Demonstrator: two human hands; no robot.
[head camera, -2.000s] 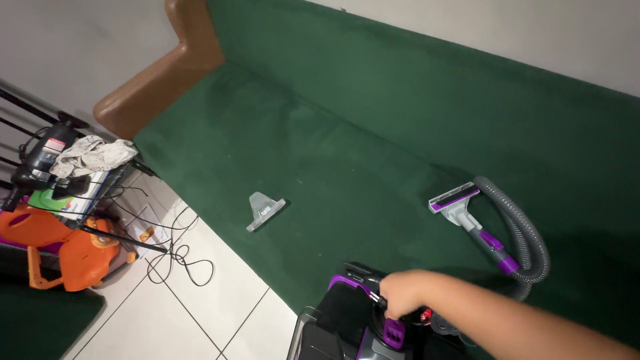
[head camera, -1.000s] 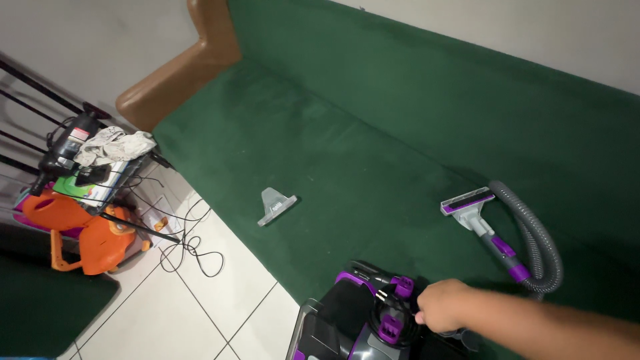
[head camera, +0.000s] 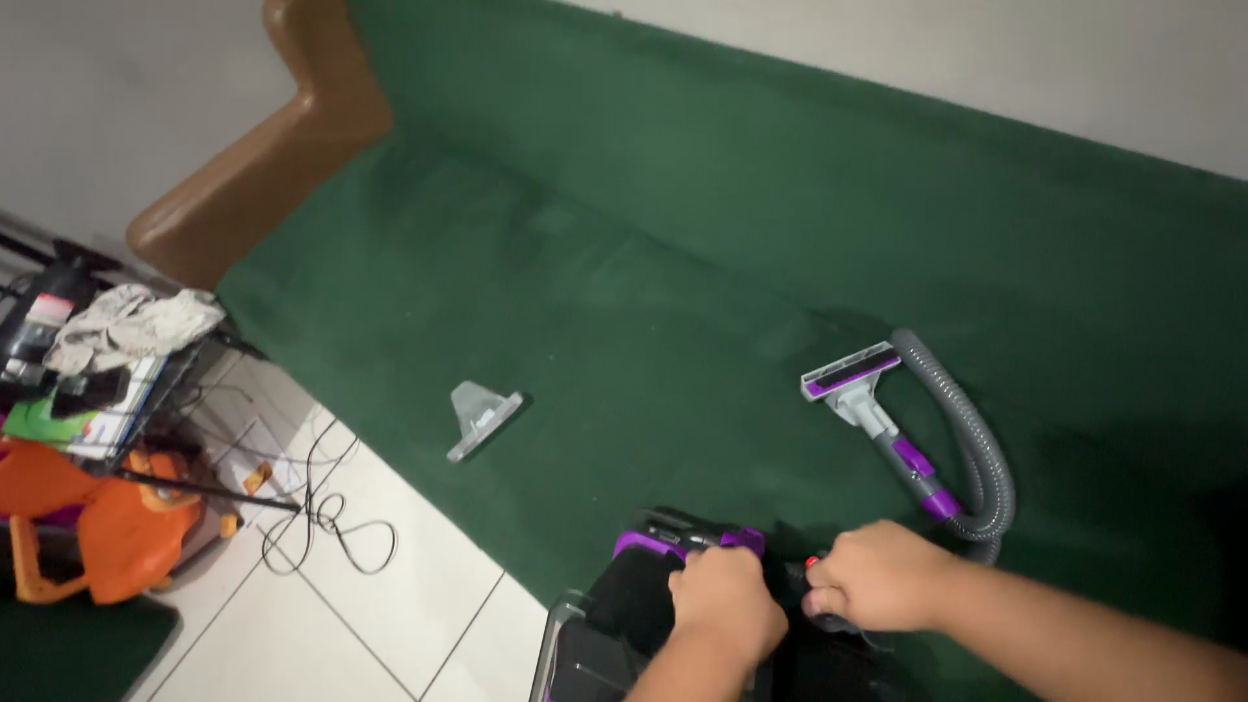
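Observation:
A black and purple portable upholstery cleaner (head camera: 624, 604) is at the bottom centre, against the front of a green sofa seat. My left hand (head camera: 726, 604) is closed over its top; what the fingers grip is hidden. My right hand (head camera: 868, 580), just right of it, has curled fingers at a dark part with a red spot, which I cannot identify. Beyond my right hand, a grey and purple upholstery nozzle (head camera: 858, 385) lies on the seat with its corrugated grey hose (head camera: 975, 439) looped beside it. A clear plastic nozzle piece (head camera: 483, 419) lies on the seat further left.
The green sofa (head camera: 585, 292) has a brown armrest (head camera: 283, 166). A black rack (head camera: 185, 390) at the left holds a cloth (head camera: 136, 322) and other items, with orange plastic objects (head camera: 136, 526) below. A thin black cable (head camera: 331, 517) lies looped on the white tiled floor (head camera: 361, 604).
My left hand has come into view onto the top of the cleaner. My right hand has moved from the cleaner's top to its right side.

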